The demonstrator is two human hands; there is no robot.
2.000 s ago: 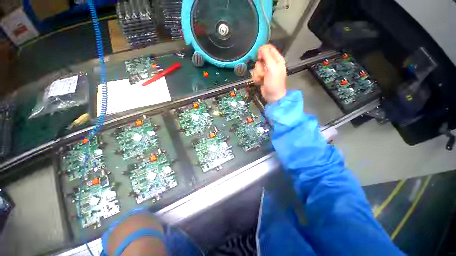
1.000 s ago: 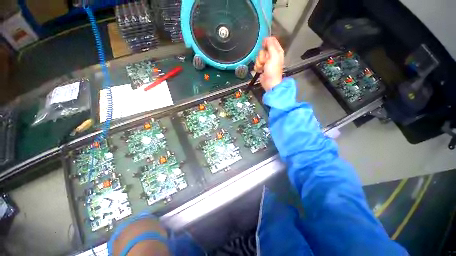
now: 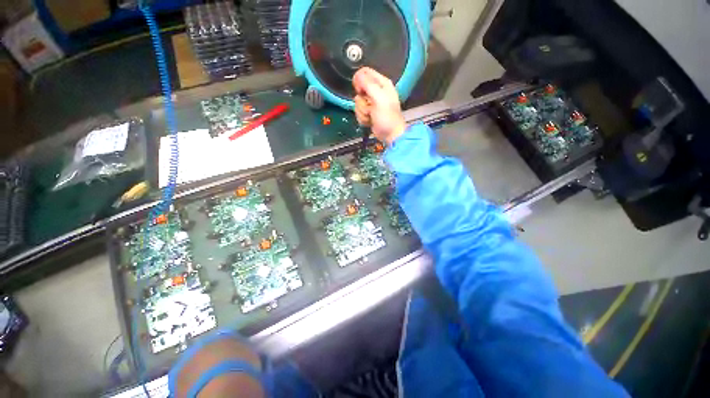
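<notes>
Two dark carriers lie side by side on the conveyor; the left carrier [image 3: 215, 267] and the right carrier [image 3: 305, 232] hold green circuit boards [image 3: 266, 274] with orange parts. My right hand [image 3: 380, 106] is a closed fist above the far edge of the right carrier, in front of the fan. A thin dark tool shows faintly below the fist; its tip is not clear. My sleeve covers part of the right carrier's boards. My left hand [image 3: 220, 364] is at the bottom edge with a blue wrist band; its fingers are not visible.
A turquoise fan [image 3: 424, 47] stands behind the rail. A red pen [image 3: 260, 122] lies on white paper [image 3: 206, 159] beside a loose board [image 3: 223, 113]. A plastic bag [image 3: 103, 151] is at left. A blue coiled cord [image 3: 167, 101] hangs down. Another carrier [image 3: 557, 151] sits right, by black machinery.
The two near carriers have shifted right along the conveyor. My right hand has moved left, from the right carrier's far right corner to in front of the fan. My left hand has barely moved.
</notes>
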